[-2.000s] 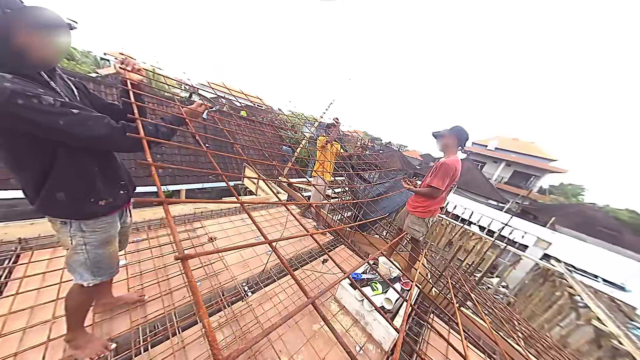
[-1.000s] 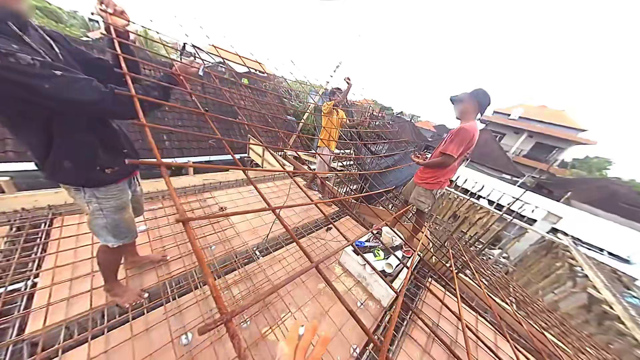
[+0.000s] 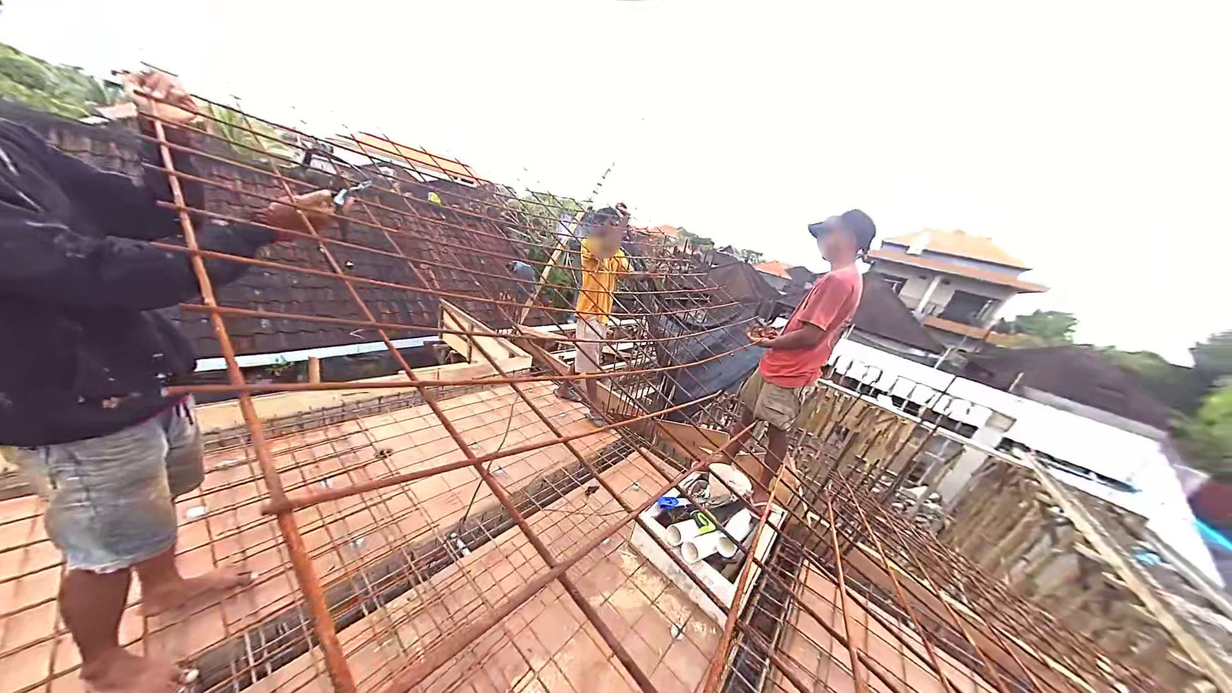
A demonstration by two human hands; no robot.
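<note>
Neither my left hand nor my right hand shows in the head view. A raised mesh of rusty steel rebar slants across the view close in front of me. At the left a person in a dark hooded top grips its upper corner with one hand and holds a metal hand tool at the bars with the other. Beyond the mesh, a person in a yellow shirt stands among the bars. A person in a red shirt holds small reddish-brown things in front of the body.
More rebar mesh lies over reddish deck panels. A pale open box holds white pipe pieces and other items. A dark beam trench crosses the deck. Upright bars and rough boards run along the right side.
A hand, its side unclear, showed at the bottom edge one second ago and has left the view. The person in yellow has lowered a raised arm.
</note>
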